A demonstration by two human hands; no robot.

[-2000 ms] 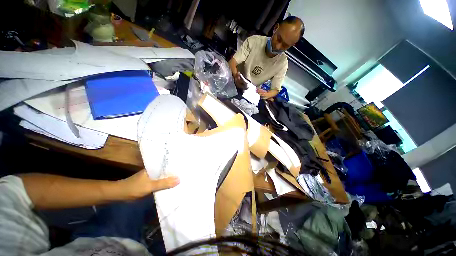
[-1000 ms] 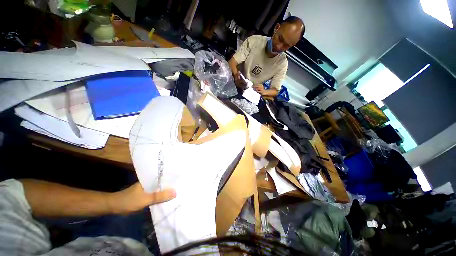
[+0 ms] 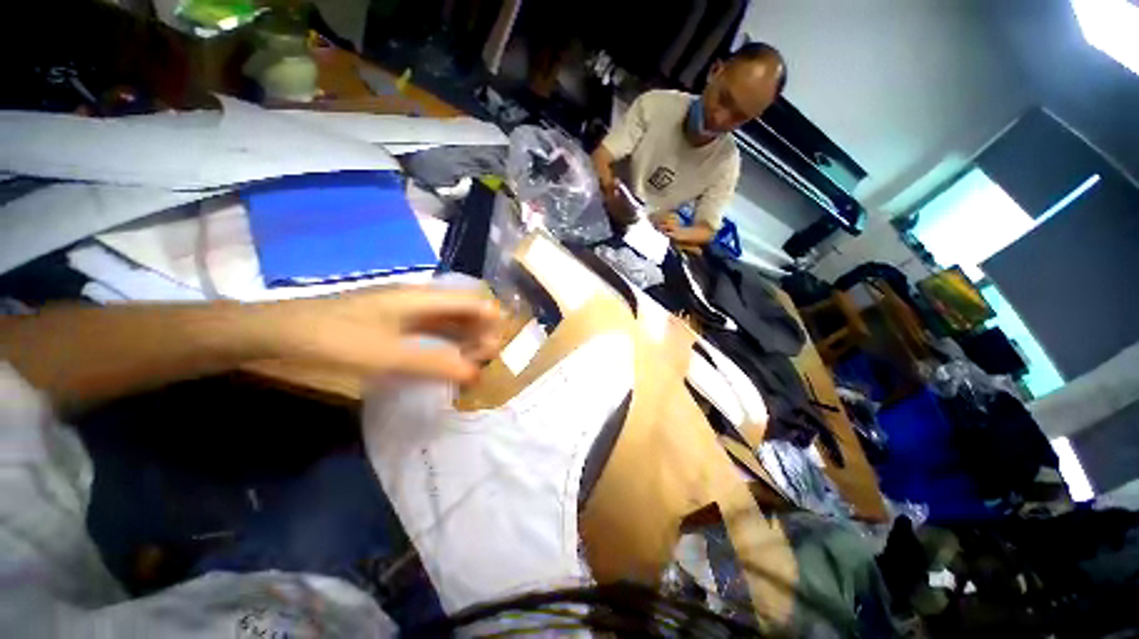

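Observation:
A white paper pattern piece [image 3: 487,499] with a curved upper edge and faint pen marks slants over my lap at the table's near edge. My left hand [image 3: 419,331], blurred, comes in from the left and is closed around the piece's upper rounded end, which it mostly hides. Tan-brown card [image 3: 662,462] lies against the paper's right side, with a curved dark gap between them. My right hand is not in view. Thin dark curved strands cross the paper's lower end at the bottom of the picture.
A blue folder [image 3: 335,231] lies on papers at the left, beside long whitish sheets [image 3: 138,150]. A black box [image 3: 468,231] and a clear plastic bag [image 3: 556,187] stand behind. A masked person [image 3: 681,156] works across the table. Dark fabric [image 3: 749,312] lies at the right.
My left hand has moved up from the paper's left edge to its upper end. The paper's upper end is lower, and more brown card shows at the right. The view has shifted slightly.

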